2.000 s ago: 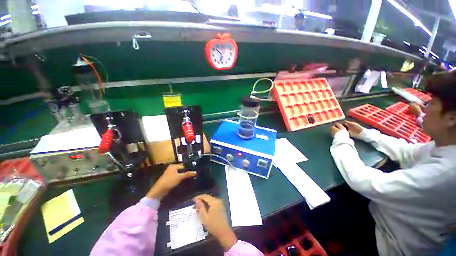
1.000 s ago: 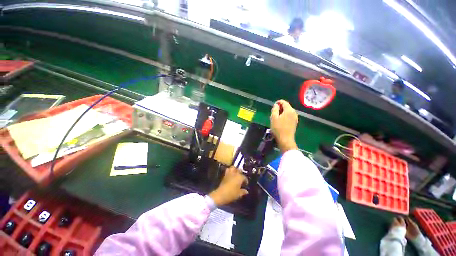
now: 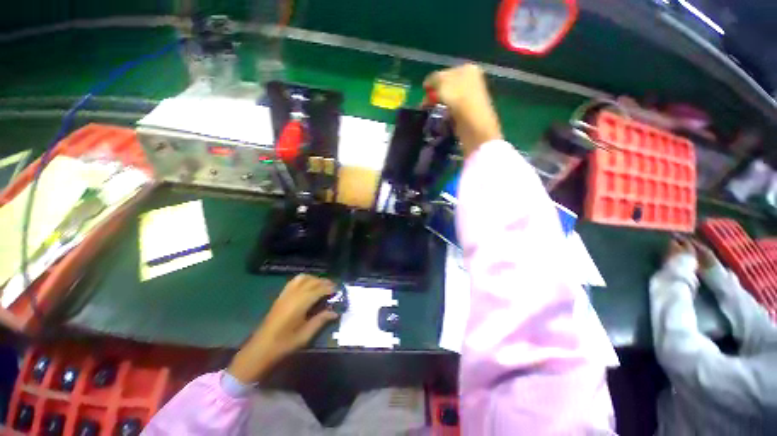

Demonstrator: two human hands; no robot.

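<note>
My right hand (image 3: pixel 460 92) is closed around the red lever handle (image 3: pixel 430 95) at the top of the right press (image 3: pixel 405 204). My left hand (image 3: pixel 300 313) holds a small round dark workpiece (image 3: pixel 337 301) at its fingertips, at the left edge of the taped white sheet (image 3: pixel 362 320). Another small dark piece (image 3: pixel 388 318) lies on the right part of that sheet. The left press (image 3: pixel 304 187) stands beside the right one, its red handle (image 3: pixel 290 140) raised and untouched.
A grey-white control box (image 3: pixel 204 145), a note pad (image 3: pixel 175 238) and a shallow red tray (image 3: pixel 72 255) are left. A compartment tray (image 3: pixel 89 396) with dark units is lower left. A propped red tray (image 3: pixel 643 174) and another person's hands (image 3: pixel 687 252) are right.
My left hand has moved from the right press down to the white sheet and now holds a workpiece. My right hand is still at the lever. The view has tilted down.
</note>
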